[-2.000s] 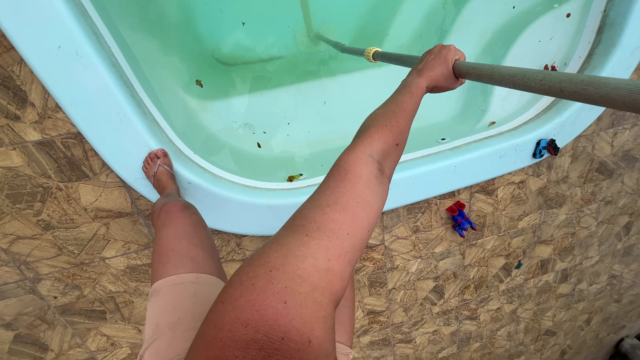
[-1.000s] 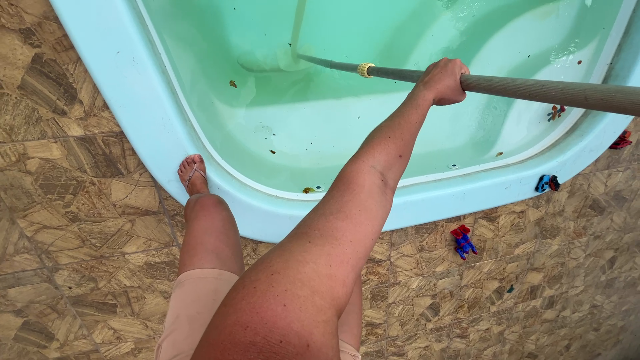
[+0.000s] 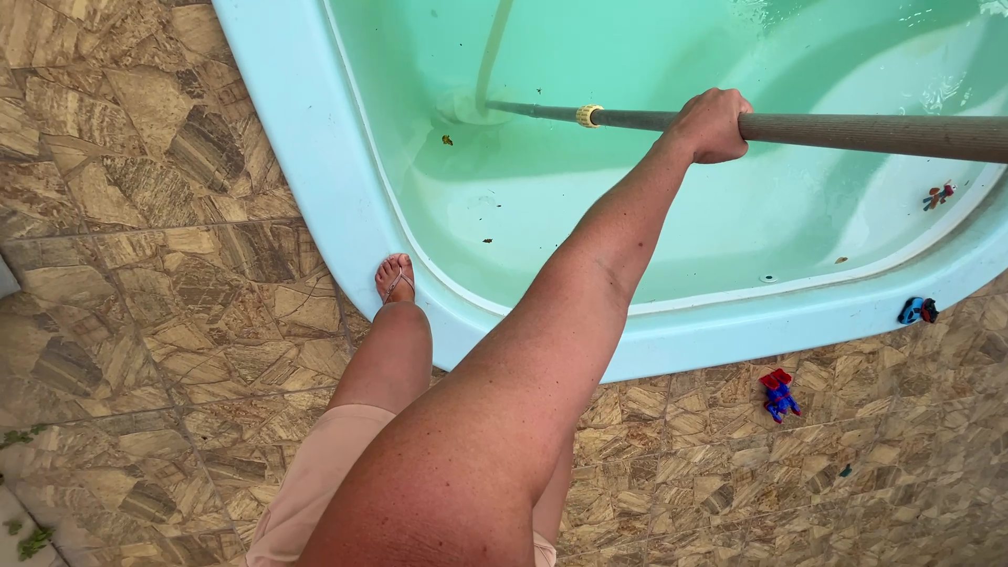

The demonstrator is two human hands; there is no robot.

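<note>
My left hand point(image 3: 713, 126) is closed around the thick grey section of a telescopic pole point(image 3: 866, 135), over the pool. A cream locking collar point(image 3: 588, 116) joins it to a thinner section that slants left into green water. At its far end a pale cleaning head point(image 3: 471, 106), blurred by the water, lies near the pool's left wall, with a pale hose point(image 3: 494, 51) rising from it. My right hand is out of view; the pole leaves the frame at the right.
My foot in a flip-flop point(image 3: 395, 279) rests on the light blue pool rim point(image 3: 709, 335). A blue toy point(image 3: 913, 310) sits on the rim at right. A red and blue toy figure point(image 3: 780, 396) lies on stone-patterned tiles point(image 3: 236, 315). Another toy point(image 3: 938, 196) and leaf bits point(image 3: 447, 140) are in the pool.
The view has shifted left. The cleaning head now appears closer to the pool's left wall than in the earlier frames. My left hand still grips the pole.
</note>
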